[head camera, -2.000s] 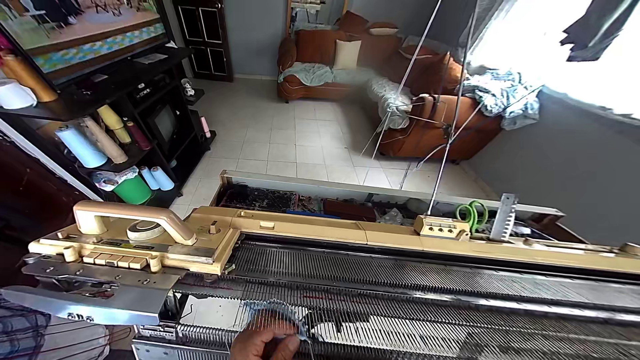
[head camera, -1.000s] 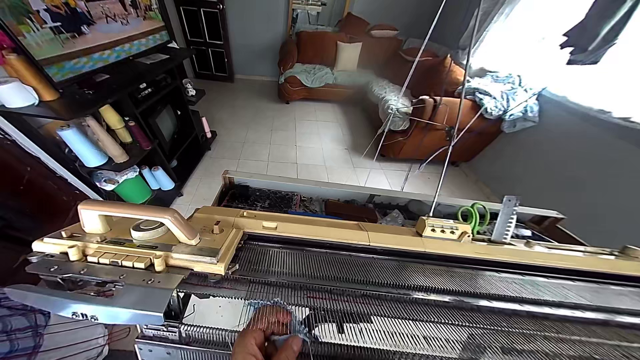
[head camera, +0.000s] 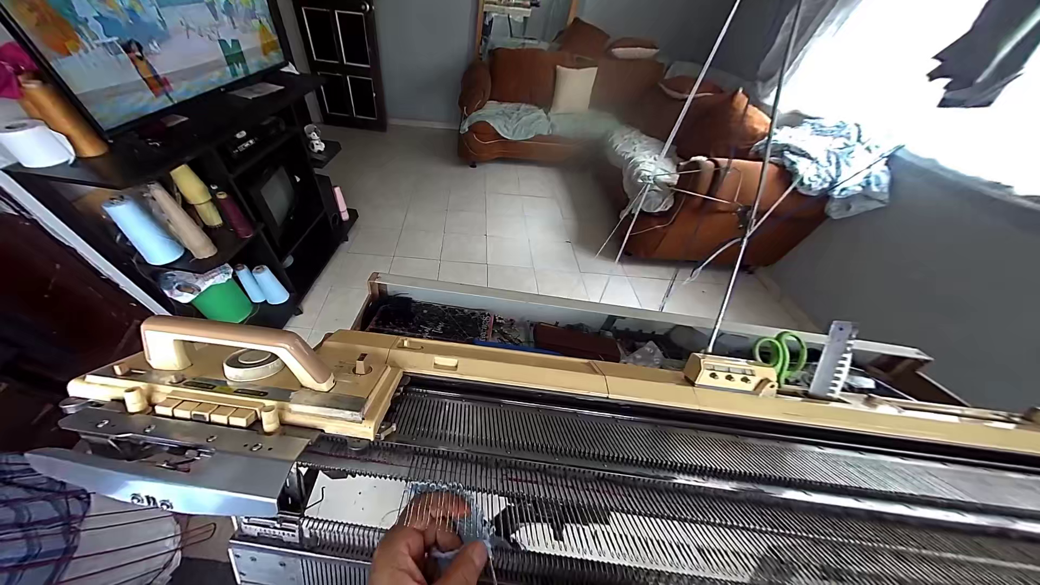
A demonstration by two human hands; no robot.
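A double-bed knitting machine [head camera: 504,366] spans the lower part of the head view. Its carriage [head camera: 236,374], with a beige handle, rests at the left end. A hand, which looks like my left hand [head camera: 431,540], reaches up from the bottom edge, its fingers and thumb closed on a small piece of light blue knitted fabric [head camera: 479,528] between the two needle beds. Thin strands run over the fingers. The fingertips are partly hidden behind the strands. My right hand does not show.
Green-handled scissors [head camera: 782,356] and a metal comb [head camera: 834,359] stand behind the machine at right. A counter unit [head camera: 730,372] sits on the back rail. Yarn cones [head camera: 142,230] fill a black shelf at left. Metal tension rods [head camera: 756,203] rise behind the bed.
The hand has moved slightly left along the beds and now has its fingers around the blue fabric, thumb at its right. The carriage has stayed at the left end.
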